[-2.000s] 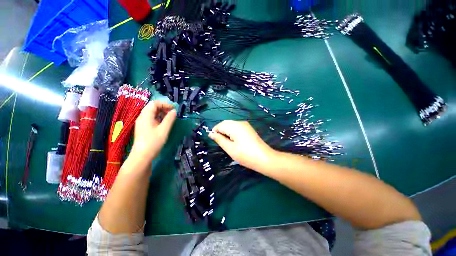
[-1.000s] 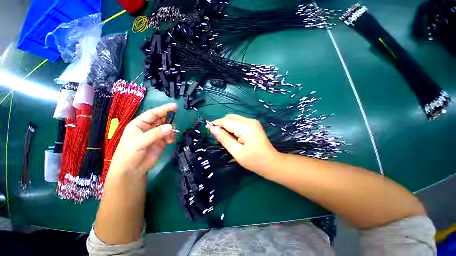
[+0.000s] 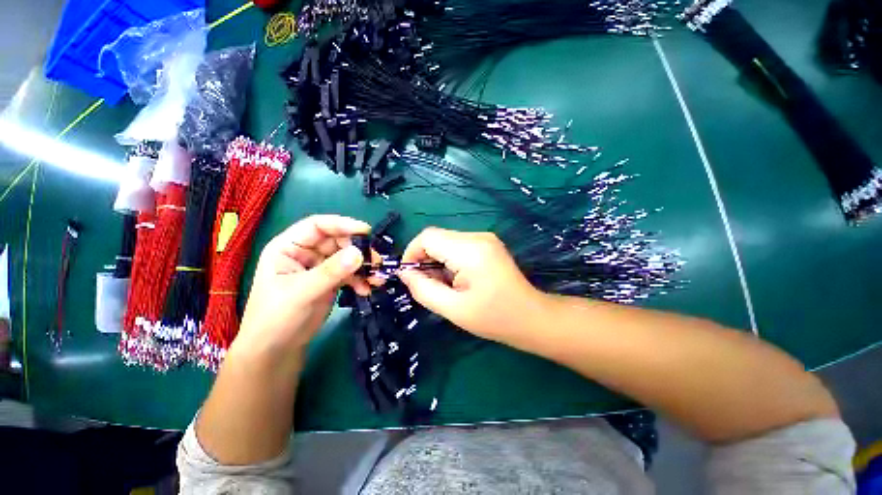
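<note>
My left hand [image 3: 308, 276] holds a small black connector housing [image 3: 362, 244] between thumb and fingers. My right hand [image 3: 471, 280] pinches a black lead wire [image 3: 426, 265] with its pale tip at the housing; whether the tip is inside cannot be told. Below the hands lies a row of black housings with wires [image 3: 375, 353]. A heap of black housings [image 3: 334, 116] lies beyond my left hand. Fanned black lead wires with pale metallic tips [image 3: 619, 253] lie to the right of my right hand.
Red wire bundles [image 3: 237, 232], a black wire bundle [image 3: 191, 253] and clear plastic bags [image 3: 218, 101] lie at left. A blue bin [image 3: 87, 43] is back left. A tied black wire bundle [image 3: 798, 97] and a dark wire pile [image 3: 851, 37] are at right.
My left hand first reached to the housing heap, then came back with a housing. Both hands have now come together, with the wire tip brought to the housing. The view has shifted slightly.
</note>
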